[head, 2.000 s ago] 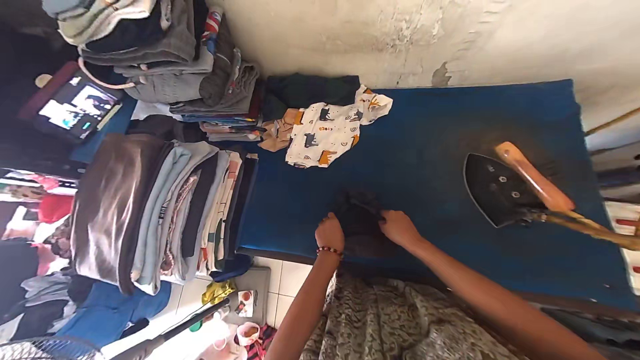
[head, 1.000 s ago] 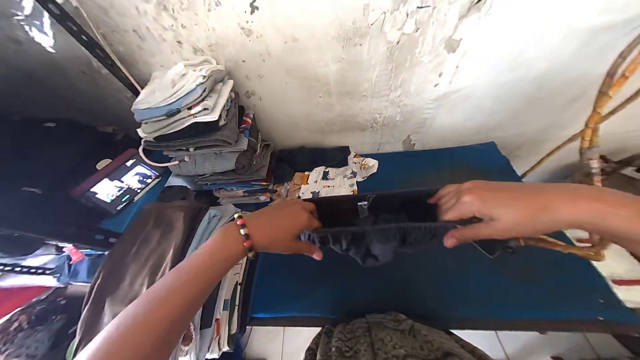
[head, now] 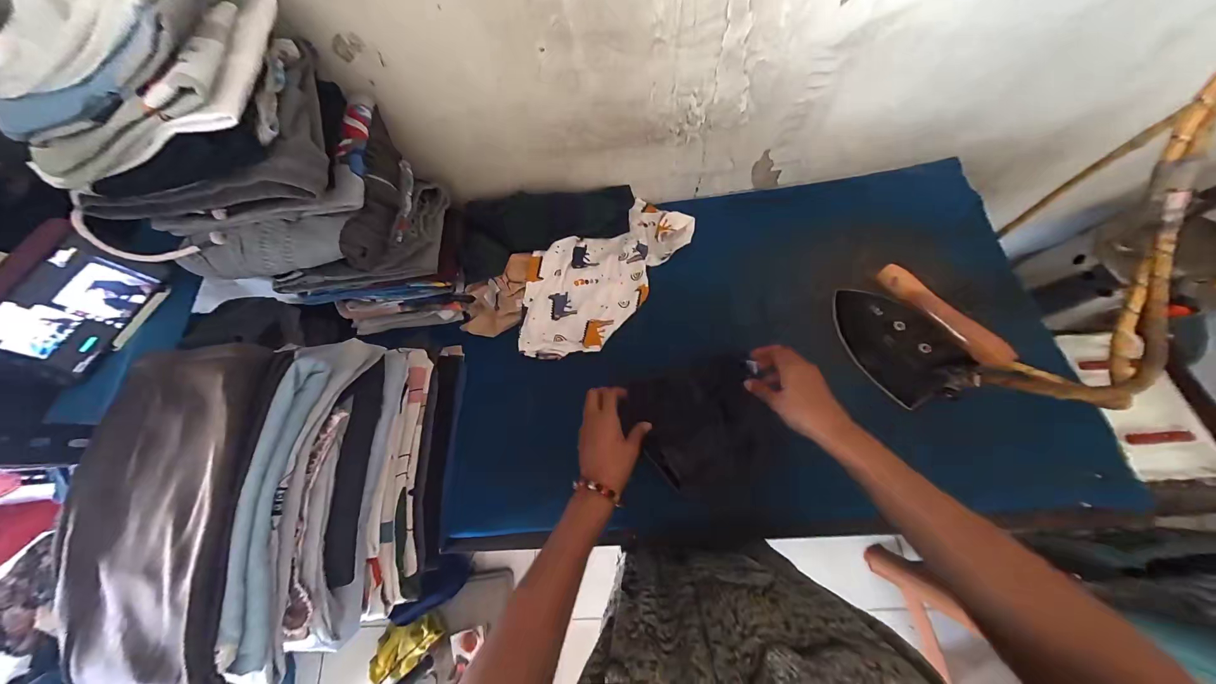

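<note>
A small dark garment (head: 698, 413) lies on the blue cloth-covered table (head: 760, 256), near its front edge. My left hand (head: 608, 442), with a beaded bracelet at the wrist, rests at the garment's left upper edge, thumb and fingers apart. At the right upper corner, the thumb and fingers of my right hand (head: 793, 389) pinch the garment. Beyond my hands lies a small white printed garment (head: 594, 294), and behind it a folded dark cloth (head: 541, 223). An electric iron (head: 898, 342) with a wooden-looking handle lies right of my right hand.
Tall piles of folded clothes (head: 275, 209) stand at the back left, with a row of folded garments (head: 313, 475) in front. A lit screen (head: 81, 304) is at the far left. The iron's wrapped cord (head: 1149, 294) runs up at the right. A stained wall rises behind the table.
One second ago both hands held the dark garment raised by its waistband above the table; now it lies on the table between them. The view has tilted down.
</note>
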